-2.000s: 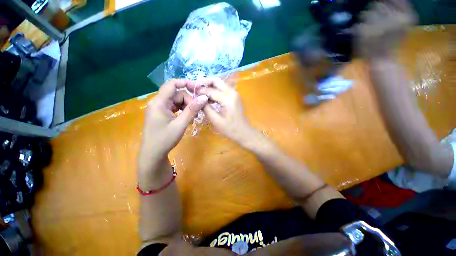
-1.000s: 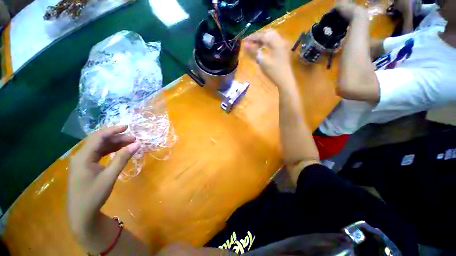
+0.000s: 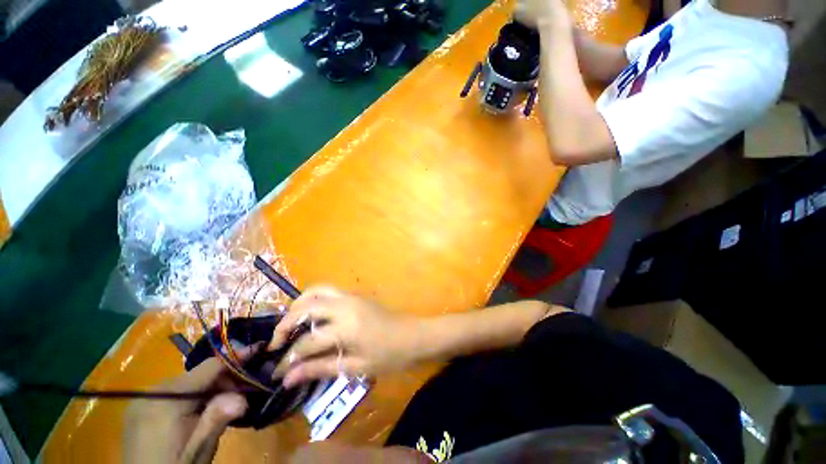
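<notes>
An open black camera housing (image 3: pixel 249 337) sits low in the picture, left of centre. Red, yellow, black and white wires (image 3: pixel 224 341) rise from it, and two flat black antennas (image 3: pixel 276 276) stick out. A silver-white metal bracket (image 3: pixel 337 408) shows at its lower right. My left hand (image 3: pixel 186 412) grips the housing's near left side. My right hand (image 3: pixel 340 337) is at the housing's right rim, fingers bent into it, with a thin white lead (image 3: pixel 340 349) hanging over the fingers. The fingertips are partly hidden in the dark bowl.
A clear plastic bag (image 3: pixel 186 204) and a tangle of white leads (image 3: pixel 204 272) lie just beyond the housing. Black parts (image 3: pixel 371 32) lie on the green belt (image 3: pixel 299 118). A wire bundle (image 3: pixel 104 68) lies at upper left. A neighbouring person handles another camera unit (image 3: pixel 509 72).
The housing has come from the right to in front of me, beside the bag. My left hand has closed on it, and my right hand has moved left with it. The view has shifted.
</notes>
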